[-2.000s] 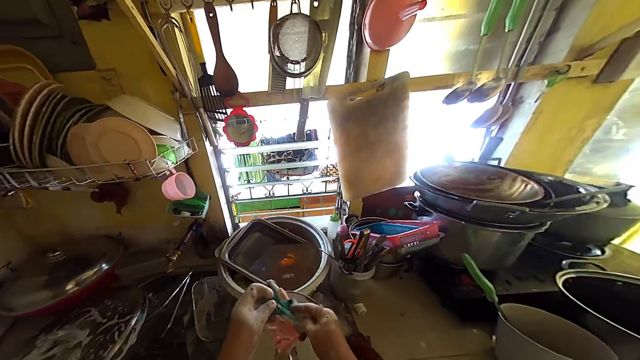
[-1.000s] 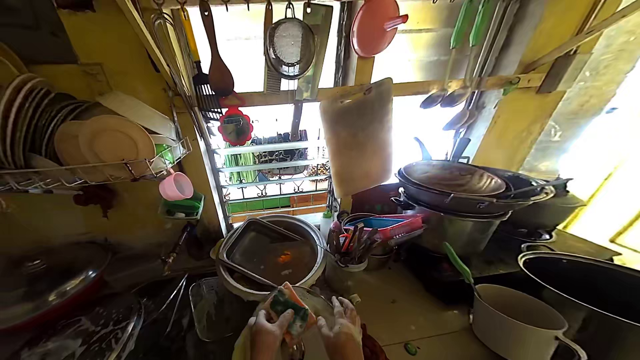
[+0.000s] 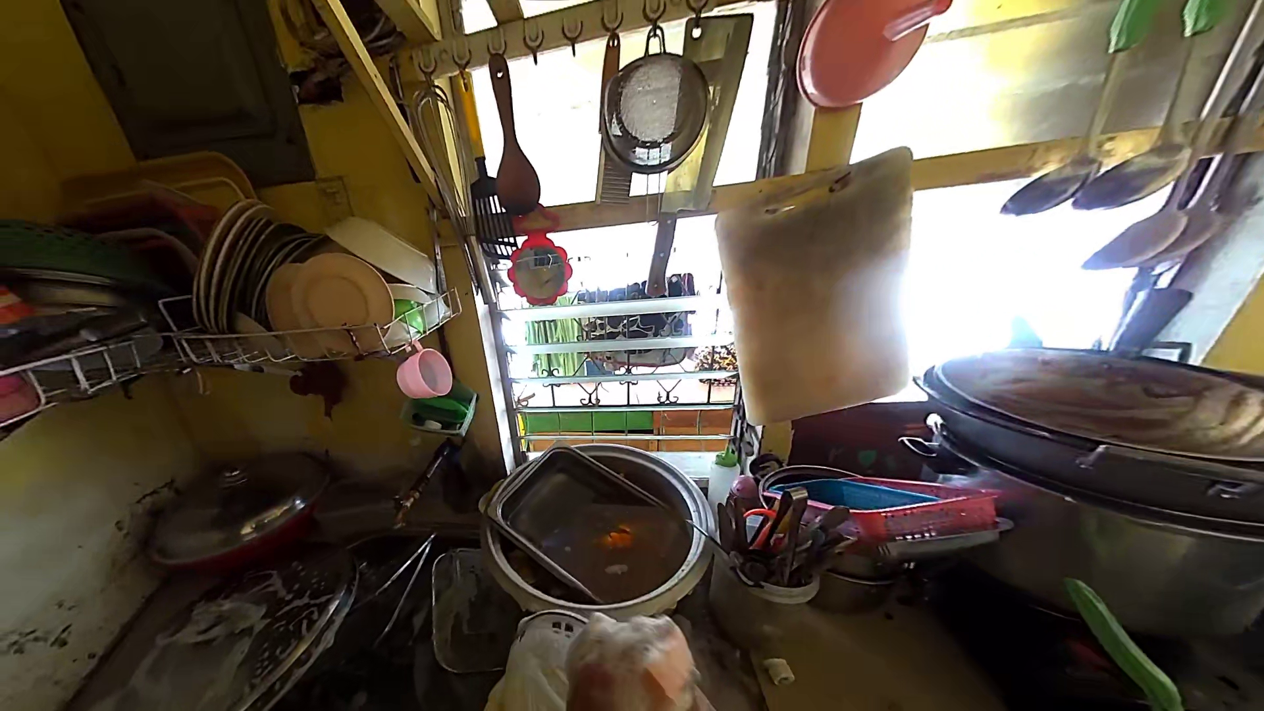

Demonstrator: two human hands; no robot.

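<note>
One soapy hand of mine (image 3: 632, 657) shows at the bottom middle, its back covered in suds. Whether it is my left hand or my right hand is unclear, and its fingers and anything in them are hidden. The other hand cannot be made out separately. Just left of it is a pale, yellowish plastic bag or cloth (image 3: 538, 667). Beyond the hand stands a large round metal basin (image 3: 696, 533) of murky water, with a rectangular metal tray (image 3: 548, 563) tilted inside it. A clear rectangular dish (image 3: 469, 617) lies to the basin's left.
A utensil container (image 3: 765, 597) and a pink plastic basket (image 3: 948, 509) stand right of the basin. Stacked pans (image 3: 1086, 454) are at the right. A foamy lid (image 3: 262, 632) lies at lower left, below a wire dish rack (image 3: 267, 346). A cutting board (image 3: 815, 296) hangs ahead.
My two hands, seen apart a second ago with a green and orange sponge, are now lower; only one soapy hand shows plainly. The sponge is out of sight. The view has tilted and turned left.
</note>
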